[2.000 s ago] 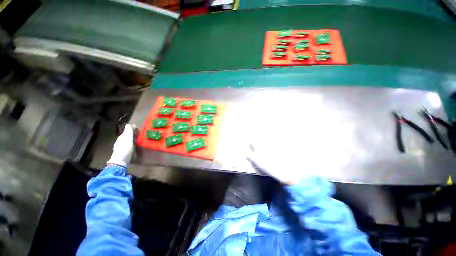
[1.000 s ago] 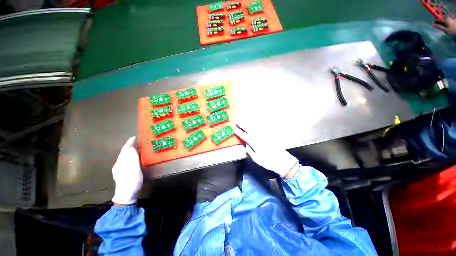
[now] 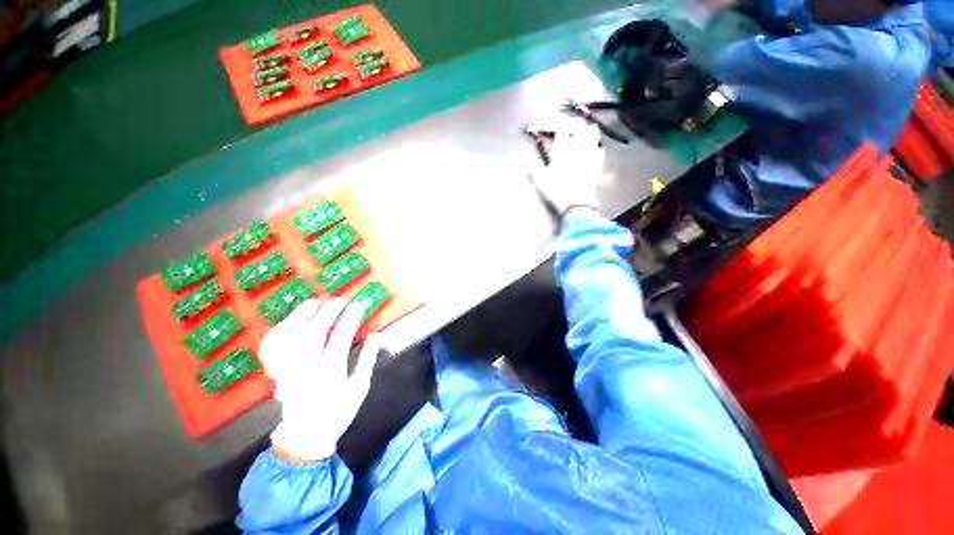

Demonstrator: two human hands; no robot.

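A red-orange foam pad point(image 3: 186, 405) lies tilted on the metal bench top with rows of small green circuit boards point(image 3: 213, 333). My left hand point(image 3: 316, 378), in a white glove, is over the pad's front edge with its fingers apart; it covers part of the front row, and no board shows in its grip. My right hand point(image 3: 570, 167), in a white glove, is stretched forward over a pair of side cutters point(image 3: 540, 140). The cutters' jaws and one dark handle show beside the hand; glare and blur hide how the fingers close.
More cutters point(image 3: 598, 117) lie just beyond my right hand. A second foam pad point(image 3: 243, 96) with boards is on the green conveyor point(image 3: 136, 125). A black object point(image 3: 654, 73) is at the bench's right end, near a person in blue point(image 3: 816, 94). Red foam sheets point(image 3: 826, 324) stand at right.
The view has turned right. My left hand has moved from the pad's left side onto its front edge. My right hand has left the pad's right corner and reached to the cutters.
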